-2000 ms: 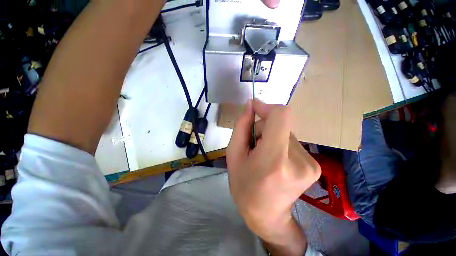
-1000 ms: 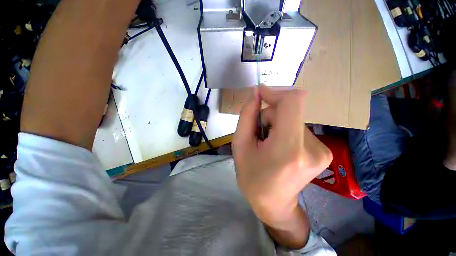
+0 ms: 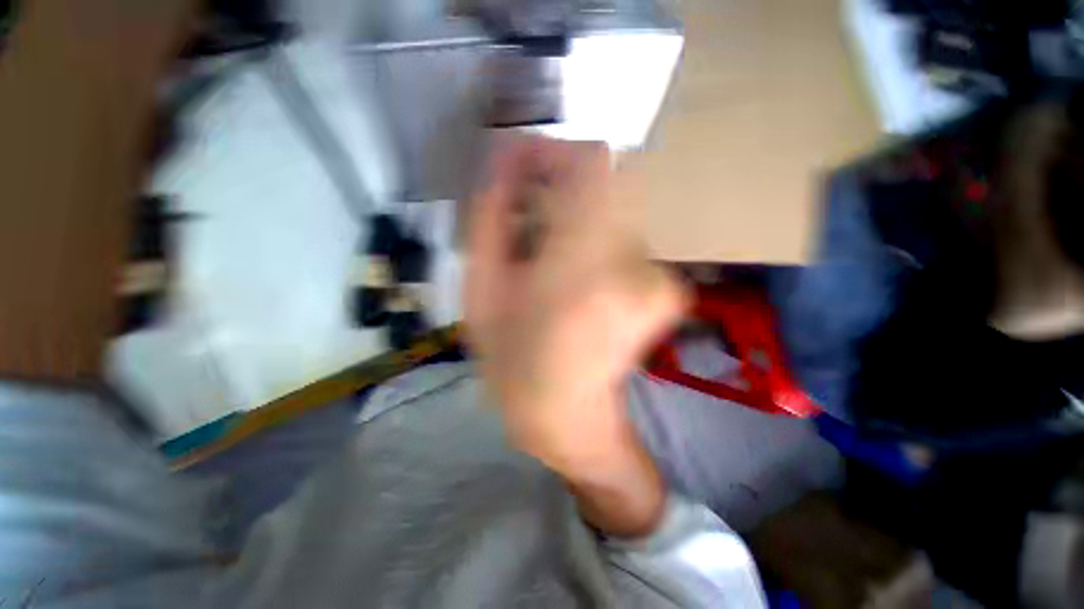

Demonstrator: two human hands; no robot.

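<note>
The frame is strongly blurred. The white-silver screw feeder [image 3: 618,86] stands at the top centre, cut off by the top edge, with its dark metal outlet [image 3: 527,81] on the front step. My right hand [image 3: 559,262] is closed at the feeder's lower front, just below the outlet. A dark streak shows between its fingers, the thin rod's handle; the rod's tip cannot be made out. My left forearm crosses the left side, and my left hand is beyond the top edge.
Two small black corded units [image 3: 390,271] lie near the bench edge, left of my right hand. Cardboard [image 3: 761,143] lies right of the feeder. More black units [image 3: 957,48] are at the top right. A red stool [image 3: 743,345] and a seated person [image 3: 951,321] are at the right.
The view has shifted and blurred, so the bench things appear further left. My right hand remains low in front of the feeder, its fingertips now nearer the outlet.
</note>
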